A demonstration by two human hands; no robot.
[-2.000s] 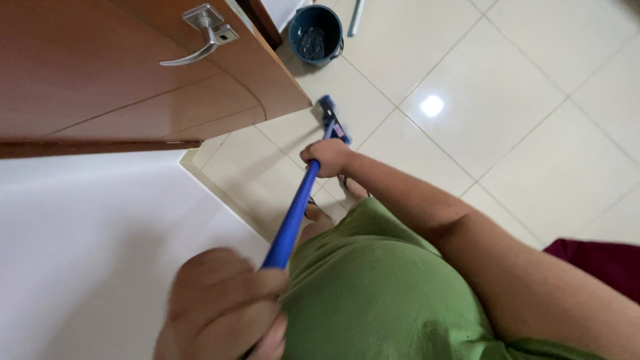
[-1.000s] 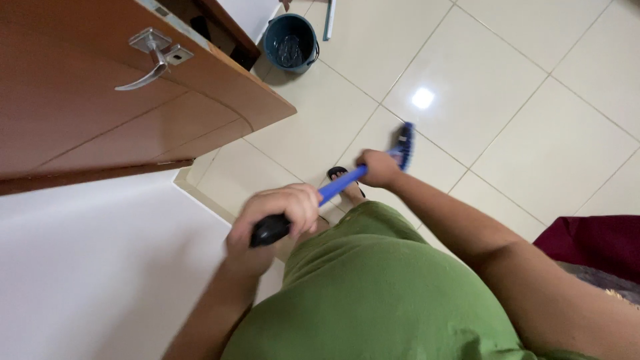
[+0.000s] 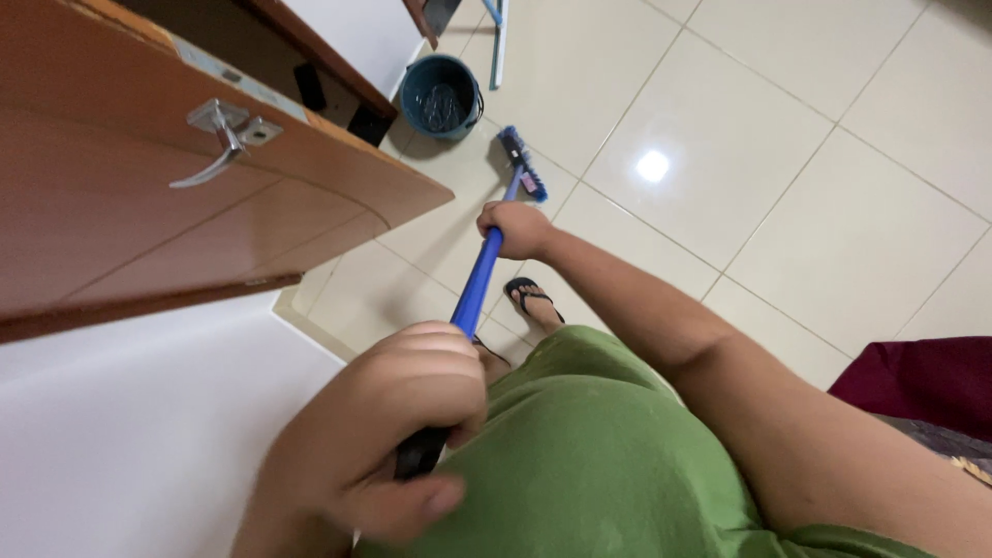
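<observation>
A broom with a blue handle point(image 3: 477, 287) slants from near my body up to its head with blue bristles point(image 3: 522, 163), which is down at the tiled floor. My right hand point(image 3: 514, 229) is closed around the lower part of the handle, not far above the head. At the upper end, by the black grip point(image 3: 421, 452), my left hand point(image 3: 411, 403) wraps the handle; its thumb is blurred and sticks out to the side. A dark teal bucket point(image 3: 442, 97) with clear contents stands just beyond the broom head.
An open brown wooden door point(image 3: 155, 201) with a metal lever handle point(image 3: 221, 147) is at the left, above a white wall point(image 3: 155, 434). Beside the bucket lies a squeegee point(image 3: 500, 46). Dark red cloth point(image 3: 922, 384) is at the right edge. My sandalled foot point(image 3: 536, 302) is below the broom.
The broom head has swung from the right side of my foot to the left, near the bucket. Both hands have stayed on the handle.
</observation>
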